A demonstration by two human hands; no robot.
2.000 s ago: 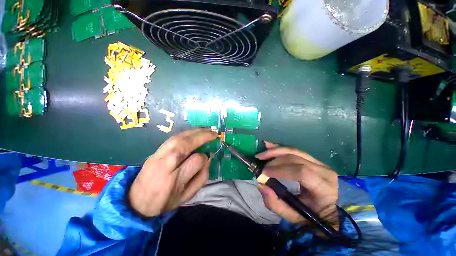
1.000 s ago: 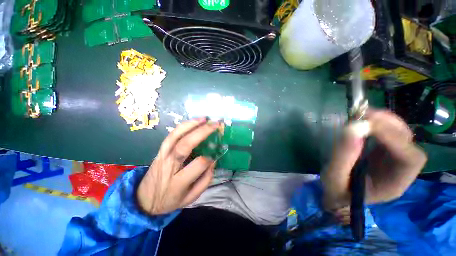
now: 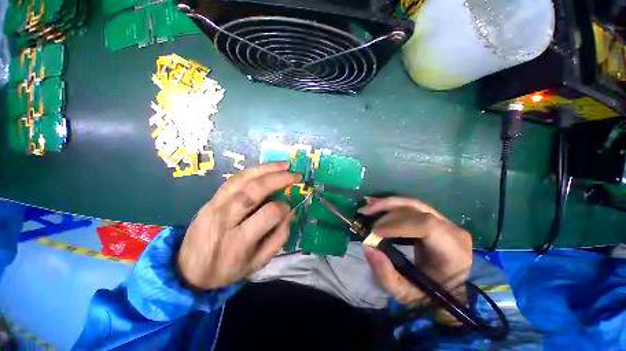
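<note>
The green PCB panel (image 3: 341, 171) lies at the bench's front edge, with orange flexible circuits (image 3: 299, 189) across its centre. My left hand (image 3: 237, 230) is over the panel's left side, its fingertips by the lower orange circuit, and it holds a thin strand of solder wire (image 3: 299, 203). My right hand (image 3: 419, 250) grips the soldering iron (image 3: 405, 265). The iron's metal tip points up and left to the panel's centre, close to the wire's end. Whether they touch is too small to tell. My fingers hide part of the panel's left side.
A pile of flexible circuits (image 3: 184, 118) lies left of the panel, with a few loose pieces (image 3: 234, 160) between. Finished panels (image 3: 51, 113) are far left, bare panels (image 3: 152, 26) behind. The fume fan (image 3: 298, 55), white tub (image 3: 478, 41) and soldering station (image 3: 559, 103) stand at the back.
My right hand swung out right toward the station with the iron, and is now back at the panel. The panel has turned slightly. My left hand stays at its left side.
</note>
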